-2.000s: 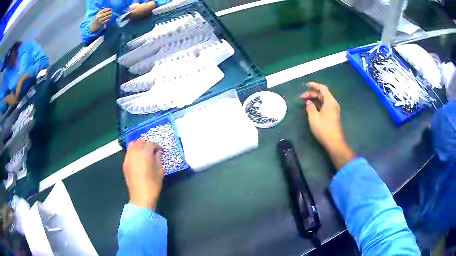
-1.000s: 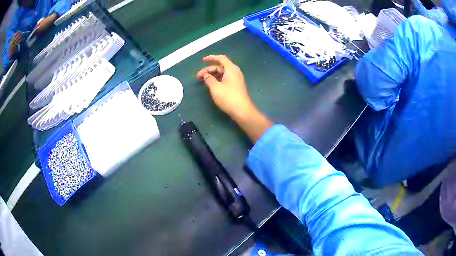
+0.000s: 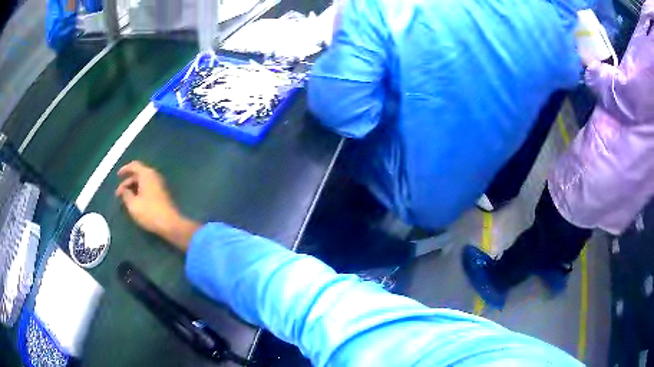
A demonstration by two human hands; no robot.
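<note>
My right hand (image 3: pixel 148 201) is above the green bench, beyond the screw dish and to its right. Its fingers are curled towards the thumb; whether something small is held cannot be told. My left hand is out of the picture. The black electric screwdriver (image 3: pixel 168 311) lies on the bench below my hand, its cord end towards the bench edge. The round white dish (image 3: pixel 90 240) holds small dark screws. The white box (image 3: pixel 67 296) stands beside the small blue bin (image 3: pixel 41 342) of tiny white-and-dark fittings, cut off at the lower left.
A blue tray (image 3: pixel 250 134) of long white and dark pieces lies on the bench beyond my hand. White louvre strips (image 3: pixel 18 256) are at the left edge. A person in a blue smock (image 3: pixel 459 107) is close at the right; another in pink (image 3: pixel 609 150) stands behind in the aisle.
The view has swung right, shifting the bench items left and bringing the pink-clad person into view. My left hand, at the blue bin two seconds ago, has left the picture. My right hand stays curled.
</note>
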